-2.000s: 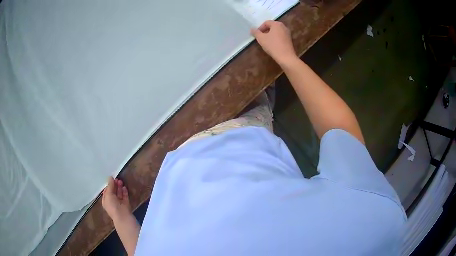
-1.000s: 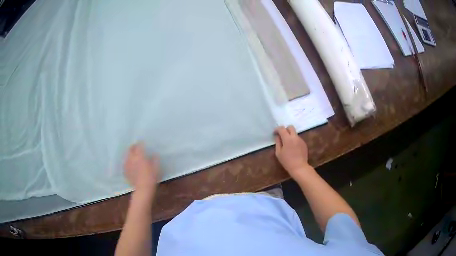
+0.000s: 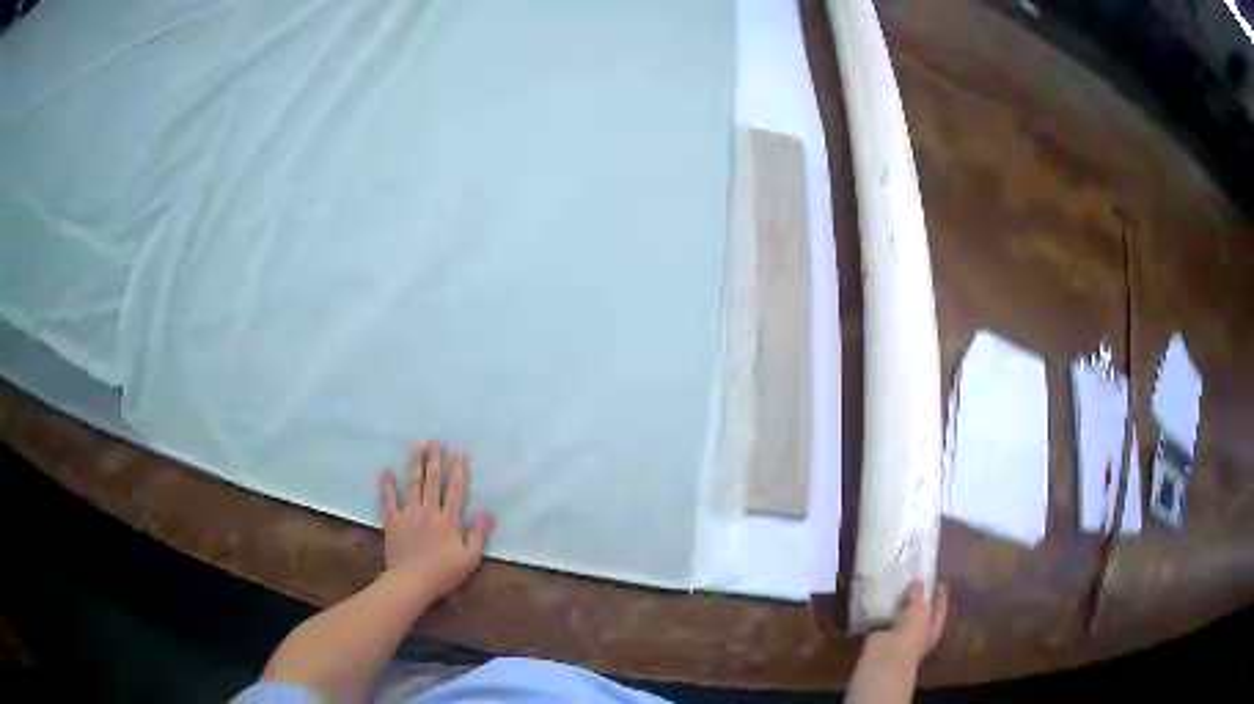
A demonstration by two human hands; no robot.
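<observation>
The pale lining fabric [image 3: 523, 275] lies over the table, smooth toward its right end and wrinkled at the left. My left hand [image 3: 433, 530] lies flat on it at the near edge, fingers spread, holding nothing. My right hand [image 3: 901, 635] is at the near end of the long whitish fabric roll [image 3: 897, 330], fingers on its end; the grip is partly hidden. White underlay paper [image 3: 822, 413] shows past the ply end, with a flat grey-beige strip [image 3: 780, 330] on it. Darker cloth [image 3: 62, 378] shows below the ply at the left.
Right of the roll on the brown table [image 3: 1018, 234] lie white sheets [image 3: 1000, 440], a clipboard [image 3: 1099, 426] with a red pen, a calculator [image 3: 1169, 481] and a thin brown stick [image 3: 1129, 316]. The table's near edge curves below my hands.
My view has turned toward the right end of the table. My right hand has left the fabric corner and moved right to the roll's end. My left hand now rests spread on the fabric.
</observation>
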